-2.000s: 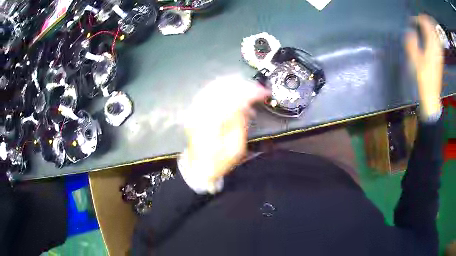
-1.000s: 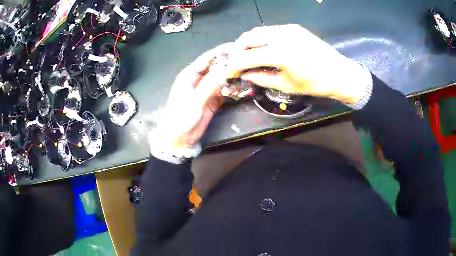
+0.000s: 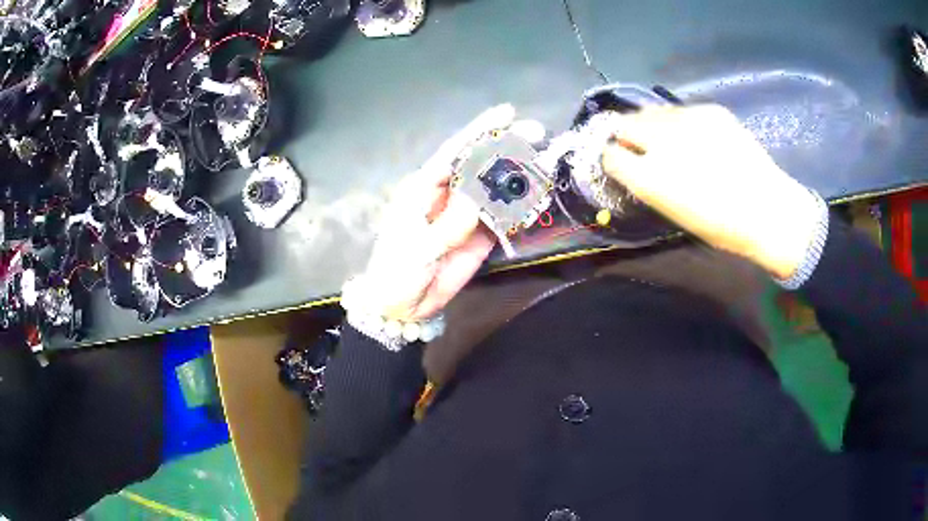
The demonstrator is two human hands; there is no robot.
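Note:
My left hand point(image 3: 438, 239) holds a pale, roughly octagonal lamp board point(image 3: 488, 206) with a black lens module point(image 3: 511, 183) at its centre, facing up. My right hand point(image 3: 707, 173) is over a black round camera housing point(image 3: 631, 99) just to the right. Its fingers are at the pale part inside the housing; whether they grip anything is hidden. A white ribbon cable point(image 3: 558, 155) runs between board and housing. A thin red wire point(image 3: 575, 234) with a yellowish plug connector point(image 3: 603, 217) lies below them.
Many wired units point(image 3: 137, 193) crowd the left of the green bench point(image 3: 346, 132). One pale-topped unit point(image 3: 272, 191) sits at their edge. A thin dark line point(image 3: 580, 39) lies beyond the housing. A cardboard box point(image 3: 242, 397) and blue bin point(image 3: 191, 392) are below the bench edge.
My hands have moved apart. The board with the lens now shows in my left hand, and my right hand has shifted right and down. The view has shifted slightly.

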